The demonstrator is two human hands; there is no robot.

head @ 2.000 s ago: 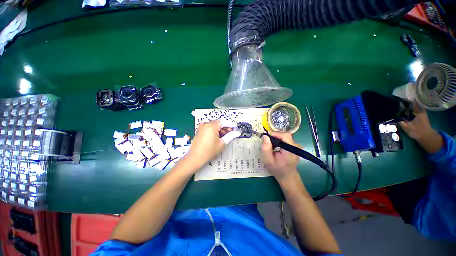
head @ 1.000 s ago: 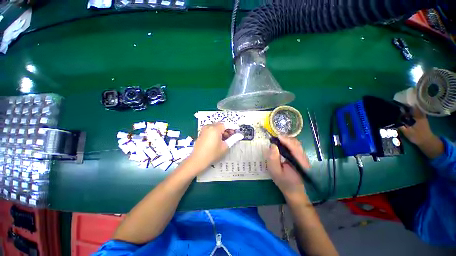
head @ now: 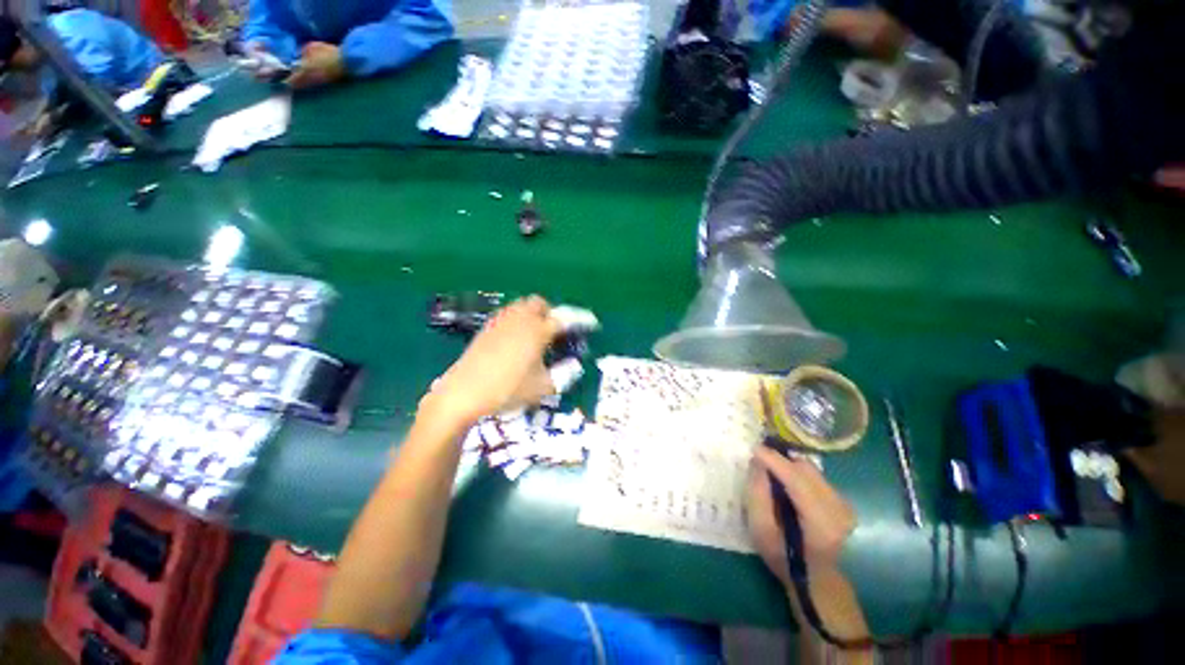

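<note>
My left hand [head: 496, 361], with white finger cots, is over the back of the pile of white parts [head: 543, 444]. A dark unit [head: 569, 346] shows between its fingertips, blurred. Other dark units [head: 460, 312] lie just left of the hand, partly hidden by it. My right hand [head: 806, 513] holds the black soldering iron [head: 788, 509] at the paper's right edge, its front end close to the yellow-rimmed tin [head: 825, 409]. The cream work sheet [head: 676, 455] has no unit visible on it.
A clear fume cone [head: 750, 312] hangs behind the sheet. Tweezers [head: 902, 461] and the blue soldering station [head: 1007, 448] are right. Blister trays [head: 195, 377] and red bins [head: 130, 572] are left. A small dark part [head: 528, 216] lies farther back. People in blue sit across the bench.
The view has swung left and up. My left hand has moved from the sheet to the row of dark units with a dark unit. My right hand keeps the iron, now lower beside the tin.
</note>
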